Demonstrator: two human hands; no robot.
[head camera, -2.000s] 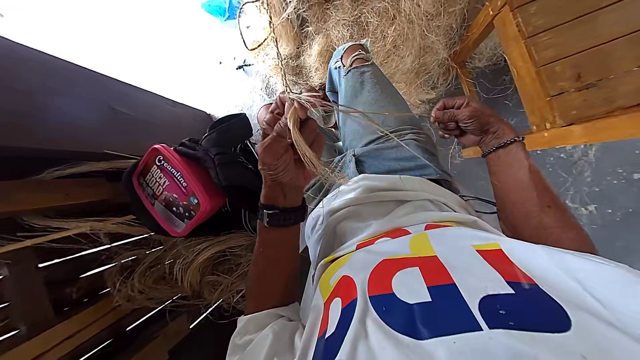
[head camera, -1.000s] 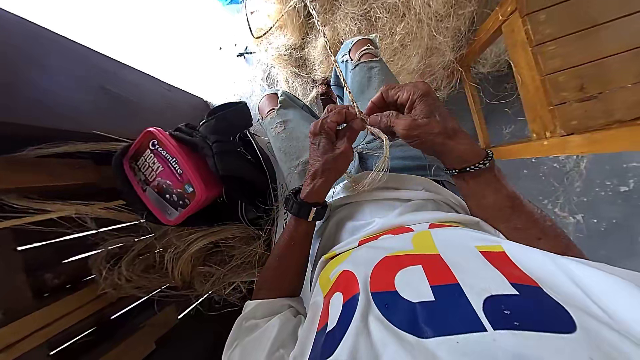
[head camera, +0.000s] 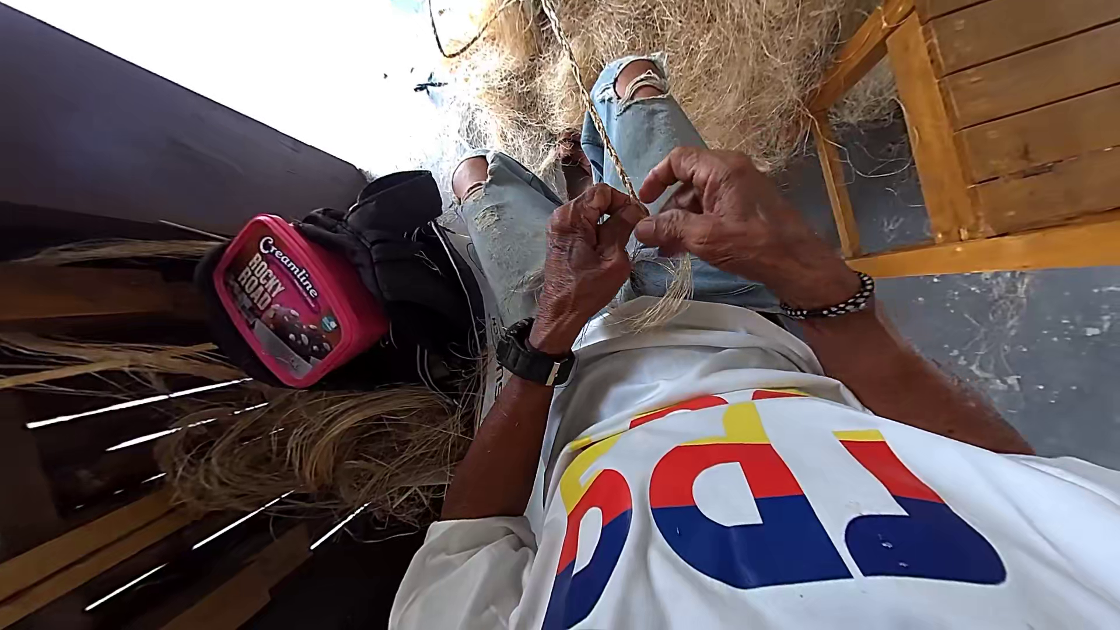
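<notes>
A thin braided fibre cord (head camera: 588, 101) runs down from the top of the view, between the knees, to my two hands. My left hand (head camera: 591, 262), with a black watch on its wrist, pinches the lower end of the cord between thumb and fingers. Close beside it on the right is my right hand (head camera: 731, 219), its thumb and forefinger curved near the cord with a gap between them; whether a fine strand lies there cannot be told. A loose tuft of pale fibres (head camera: 669, 297) hangs below the hands, over the lap.
Heaps of loose fibre (head camera: 735, 61) lie beyond the knees. On the left, a pink Creamline tub (head camera: 293, 302) rests against a black bag (head camera: 407, 254), above a bundle of longer fibres (head camera: 324, 451). Wooden slatted furniture (head camera: 1032, 105) stands at the upper right.
My right hand, well off to the right two seconds ago, came in to the cord beside my left hand. Its thumb and forefinger are now farther apart than one second ago.
</notes>
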